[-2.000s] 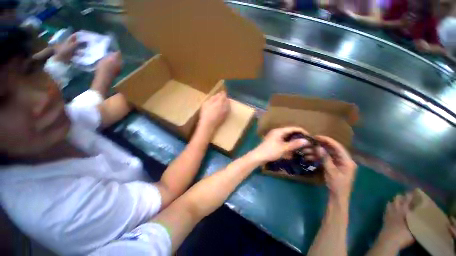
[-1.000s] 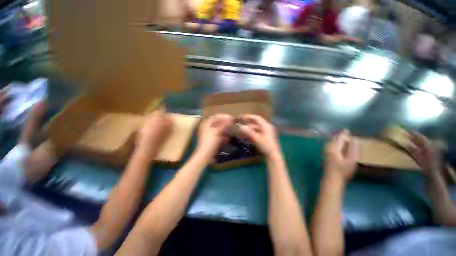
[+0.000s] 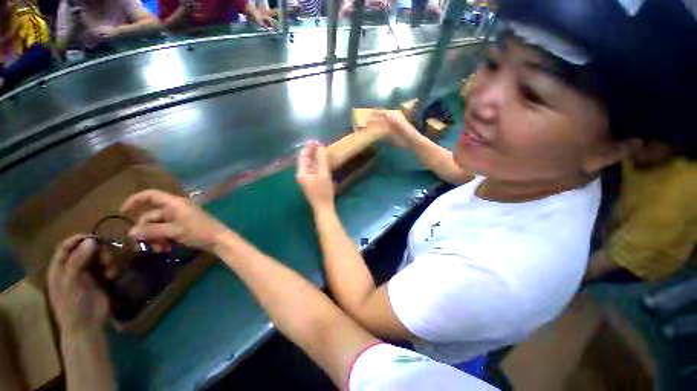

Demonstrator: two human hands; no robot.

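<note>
An open brown cardboard box (image 3: 92,200) lies at the left, its lid standing up behind. Dark items lie inside, too blurred to name. A thin black cable (image 3: 115,218) forms a loop above the box between my hands. My left hand (image 3: 76,286) holds it at the box's left side. My right hand (image 3: 170,221) pinches it with the fingers over the box. The lower part of the cable is blurred against the dark contents.
A neighbour in a white shirt (image 3: 489,267) sits at my right, both hands at a brown box (image 3: 355,149). The conveyor belt (image 3: 229,114) runs behind the green worktop (image 3: 264,221). Another brown carton (image 3: 27,328) is at the left edge. People sit across the belt.
The view has swung right, so my box and hands now show at the left. The cable now shows as a loop between my hands. The right neighbour's face and body have come into view.
</note>
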